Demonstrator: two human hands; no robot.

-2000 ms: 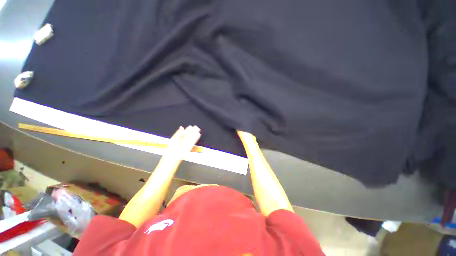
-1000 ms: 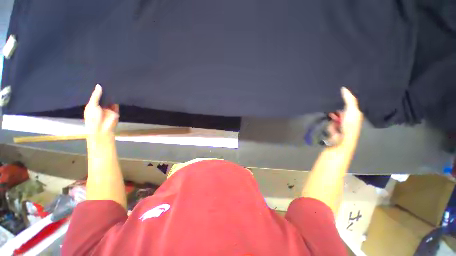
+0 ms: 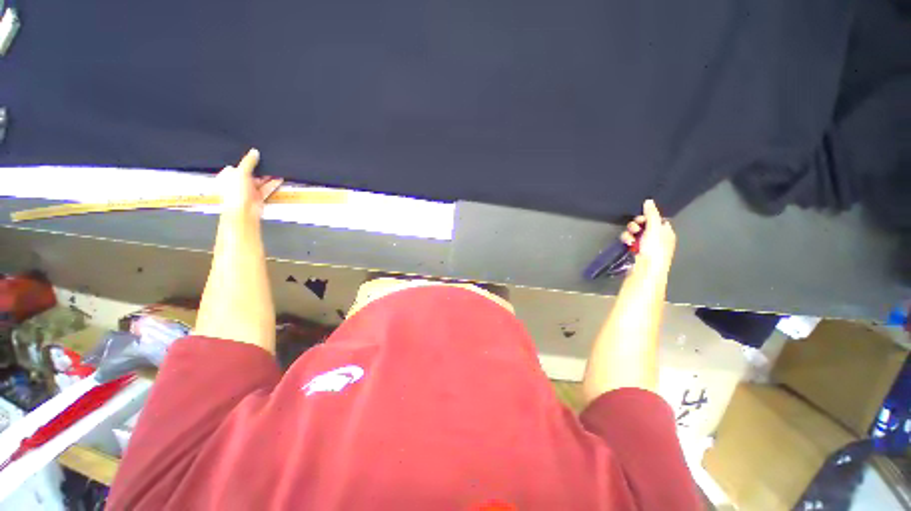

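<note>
The dark fabric (image 3: 450, 100) covers most of the grey table, its near edge fairly straight. My left hand (image 3: 248, 190) pinches this edge, thumb on top, above the white paper strip (image 3: 405, 217). A yellow-tan ruler (image 3: 120, 209) lies over the strip, its right part passing by my left hand. My right hand (image 3: 651, 238) pinches the edge farther right and also holds a tool with dark and red parts, apparently the fabric shears (image 3: 607, 261); their blades cannot be made out.
Pale cloth weights (image 3: 8, 30) are cut off at the left rim. Bunched fabric (image 3: 799, 180) lies at the right. Below the table edge are an open cardboard box (image 3: 779, 429) at the right, and a white shelf with a red item (image 3: 75, 419) and plastic bags at the left.
The loose, creased fabric has been drawn out flatter, and its edge now hides the lower dark layer. Both hands moved apart to the edge, then slightly closer together. The tool has appeared in my right hand.
</note>
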